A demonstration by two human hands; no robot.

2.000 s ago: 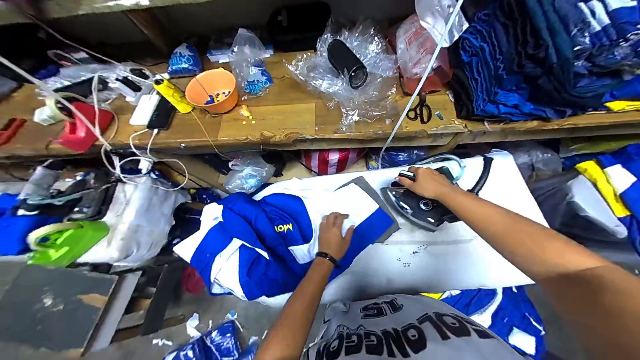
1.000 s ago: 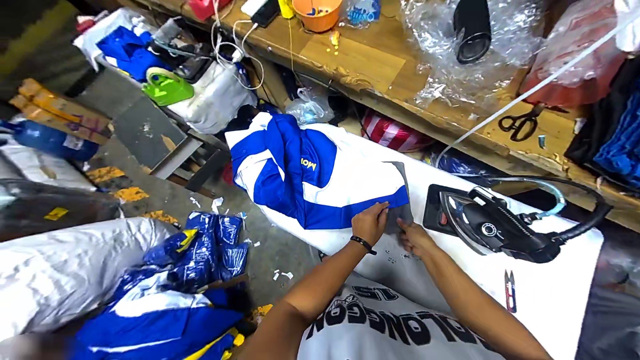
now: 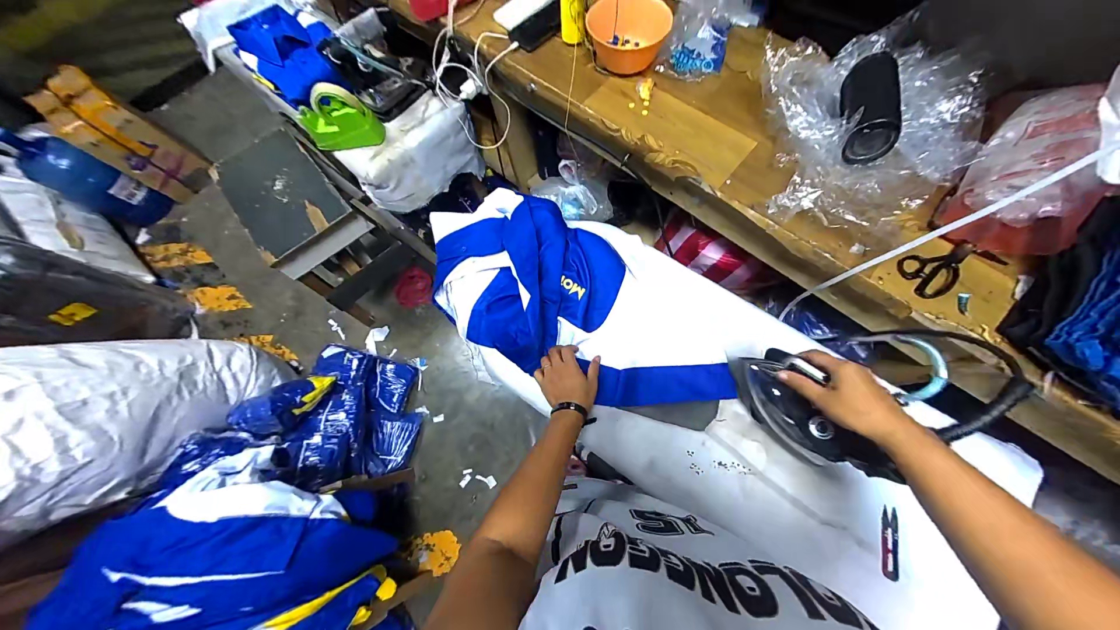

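A blue and white garment (image 3: 542,280) with yellow lettering lies bunched at the far left end of a white ironing board (image 3: 875,516), its white part with a blue band stretched toward the right. My left hand (image 3: 567,378) rests palm down on the garment near the blue band, fingers slightly spread. My right hand (image 3: 844,394) is closed around the handle of a black electric iron (image 3: 814,427), whose tip is at the right end of the blue band. A grey piece (image 3: 678,414) shows under the band. Red-handled thread snips (image 3: 890,542) lie on the board at right.
A wooden workbench (image 3: 665,131) runs behind the board, with an orange bowl (image 3: 628,33), a black cylinder (image 3: 872,107) on clear plastic and black scissors (image 3: 934,269). Blue garments (image 3: 227,560) and a large white sack (image 3: 131,420) are at left. The iron's hose (image 3: 1006,402) trails right.
My right hand has moved from the garment's edge to the iron, which now stands against the band's end. My left hand has shifted left along the garment.
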